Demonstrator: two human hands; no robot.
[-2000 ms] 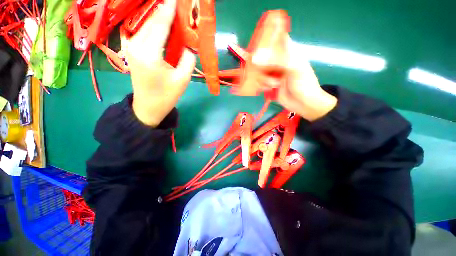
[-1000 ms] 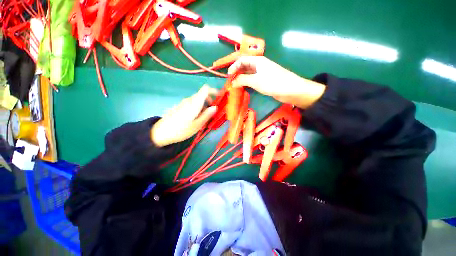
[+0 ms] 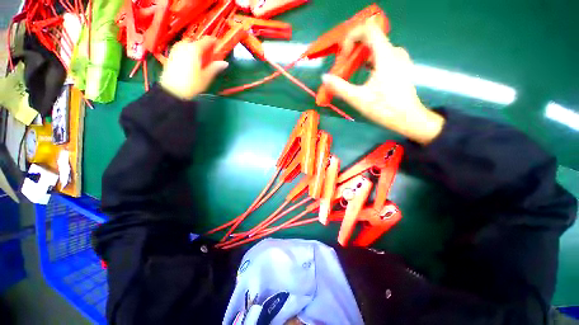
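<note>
My right hand (image 3: 395, 86) holds a red battery clamp (image 3: 343, 47) above the green mat, its cable tail pointing left. My left hand (image 3: 189, 68) is at the edge of the pile of red clamps (image 3: 174, 25), its fingers against a clamp handle; whether it grips it is unclear. Nearer my body, a bunch of several red clamps (image 3: 309, 146) lies side by side on the mat, cable tails running together to the lower left. More clamps (image 3: 381, 216) lie at the right of this bunch.
A light-green bundle (image 3: 100, 57) lies left of the pile, with more red leads (image 3: 47, 25) beyond it. A brown cardboard edge (image 3: 75, 146), a yellow roll (image 3: 41, 145) and a dark cloth (image 3: 41, 76) are at the left. A blue crate (image 3: 70, 254) stands below.
My hands have moved apart: the left up to the pile, the right up and right with a clamp. More clamps now lie in the row near my body.
</note>
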